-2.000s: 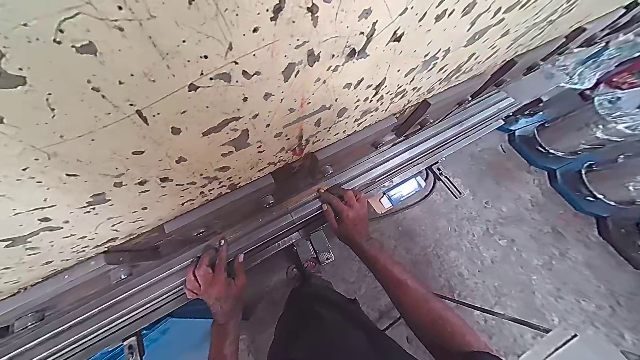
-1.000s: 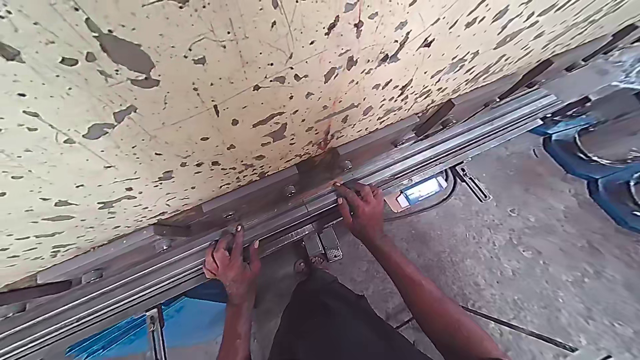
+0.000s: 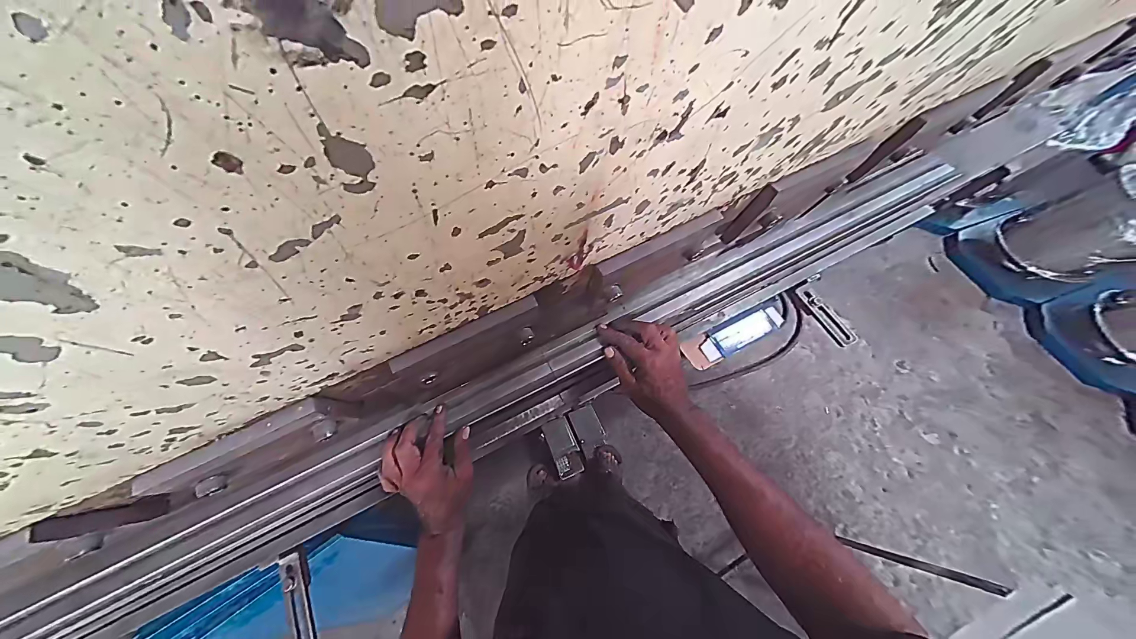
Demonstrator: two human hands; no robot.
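A long grooved metal rail (image 3: pixel 799 253) runs diagonally across the view, along the foot of a worn cream-painted metal panel (image 3: pixel 444 177). My left hand (image 3: pixel 432 475) rests on the rail left of centre, fingers spread, palm side hidden. Farther right, my right hand (image 3: pixel 646 366) touches the rail with bent fingers, near a seam in it. Whether its fingertips pinch something small cannot be told. Bolts (image 3: pixel 527 335) and a dark metal block (image 3: pixel 572 297) line the strip between rail and panel.
Below the rail at right are a lit device (image 3: pixel 744 333), a dark cable and a slotted metal bracket (image 3: pixel 827 317). Blue metal parts (image 3: pixel 994 240) stand at the far right. A metal foot pedal (image 3: pixel 568 448) lies by my feet. A blue sheet (image 3: pixel 355 577) is at lower left.
Both hands stay on the rail, and the left fingers are spread differently. The view has shifted somewhat.
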